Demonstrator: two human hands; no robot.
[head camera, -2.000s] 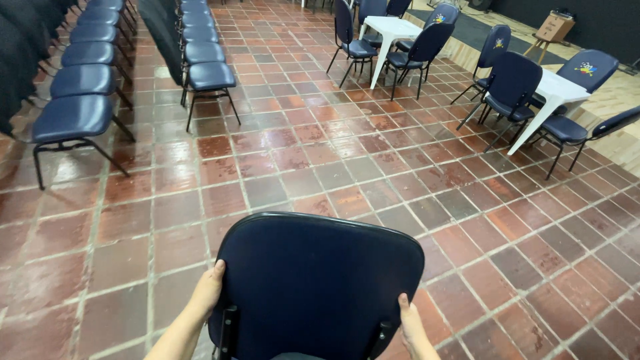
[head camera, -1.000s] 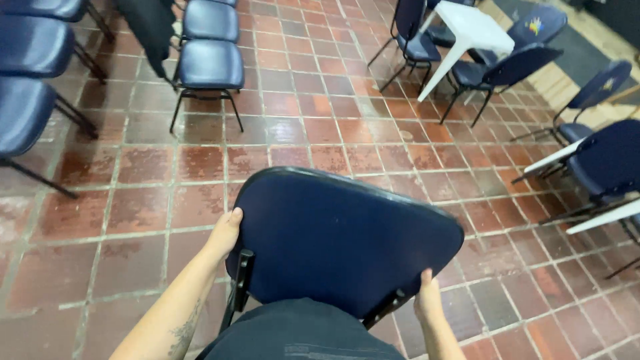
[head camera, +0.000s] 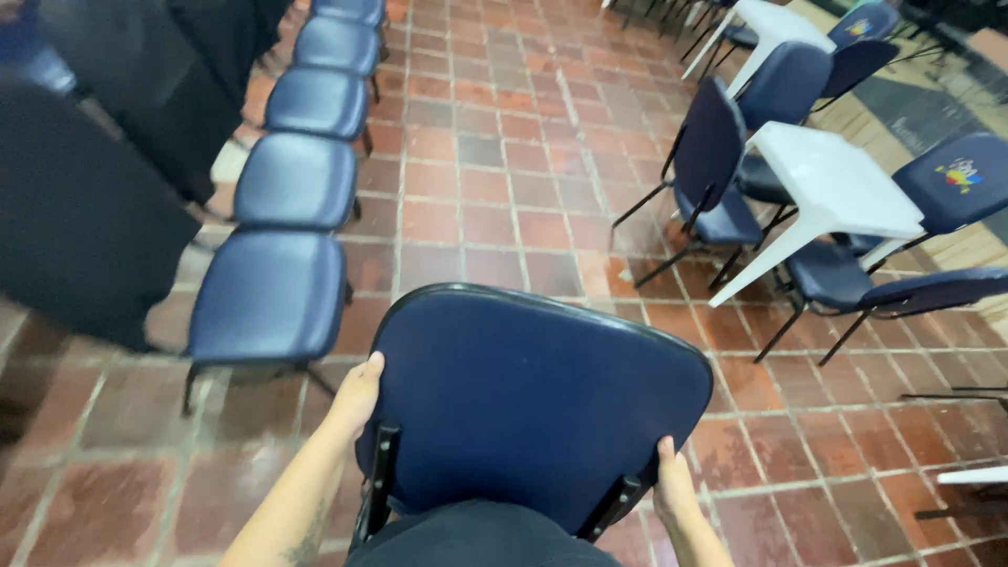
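Observation:
A dark blue padded chair (head camera: 535, 386) with black metal supports is right in front of my body, its backrest tilted. My left hand (head camera: 361, 394) grips the left edge of that backrest, thumb on the near face. On its right edge, lower down, my right hand (head camera: 674, 476) has hold in the same way. The fingers behind the backrest are hidden, and so are most of the chair's seat and legs.
A row of blue chairs (head camera: 268, 295) runs ahead on the left, with black draped fabric (head camera: 79, 213) beside it. White plastic tables (head camera: 839, 177) with blue chairs (head camera: 713, 169) around them stand on the right. Reddish tile floor (head camera: 480, 205) lies between.
The view has moved forward across the floor and turned; the left chair row and the right tables now appear closer. Both hands have kept hold of the chair throughout.

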